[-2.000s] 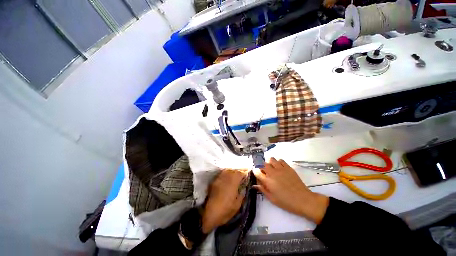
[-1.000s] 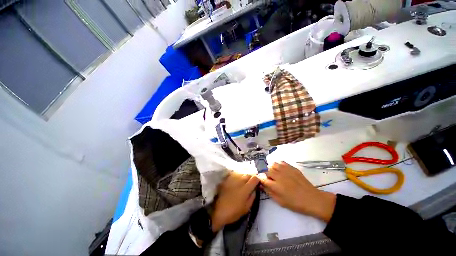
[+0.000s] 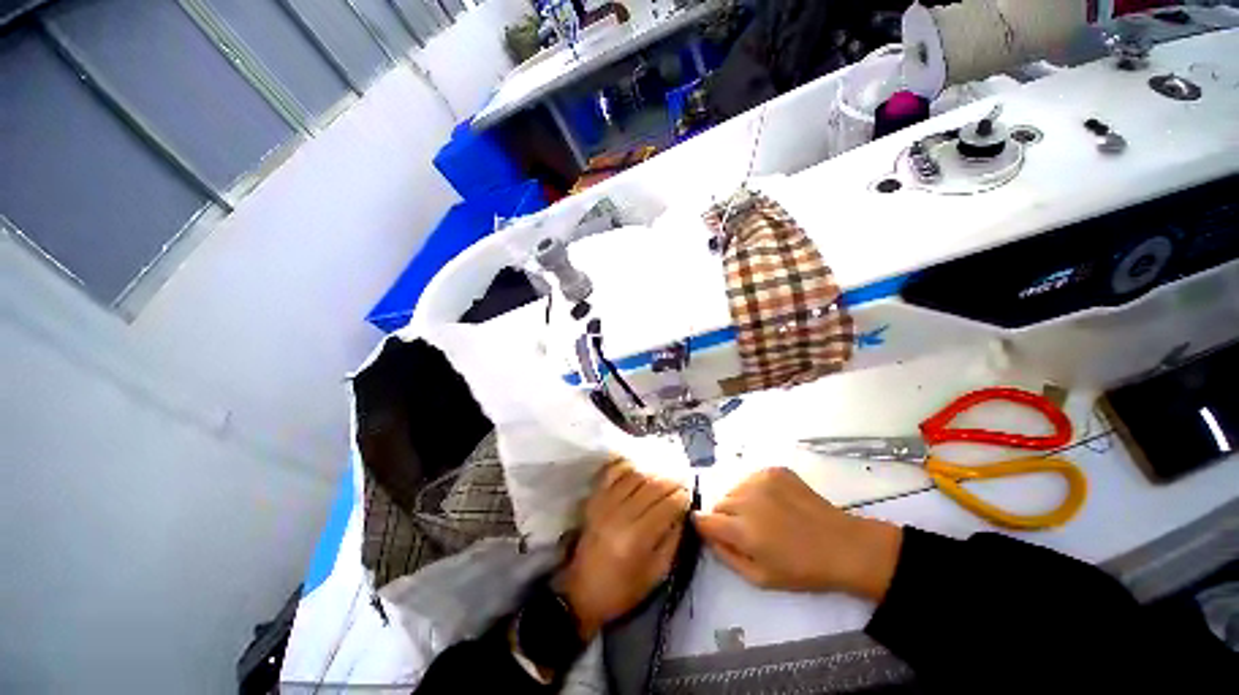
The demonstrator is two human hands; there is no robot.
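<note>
The garment piece [image 3: 442, 496], dark checked cloth with a whitish lining side [image 3: 537, 468], lies bunched left of the needle area. A dark edge strip [image 3: 675, 577] runs between my hands toward the presser foot [image 3: 697, 437]. My left hand [image 3: 628, 540] lies on the piece with its fingertips at the strip's left side. My right hand [image 3: 781, 530] pinches the strip at its right side, just in front of the presser foot. The needle tip is too small to tell.
Shears [image 3: 938, 455] lie right of my right hand, with a smartphone [image 3: 1179, 414] beyond. The white machine head [image 3: 652, 292] spans behind, with a check cloth scrap [image 3: 781, 292] hanging on it. Blue crates [image 3: 455, 251] stand behind left.
My right hand has drawn back slightly from the presser foot, and its fingers are more curled. A short dark piece of the strip now shows between the fingertips and the foot.
</note>
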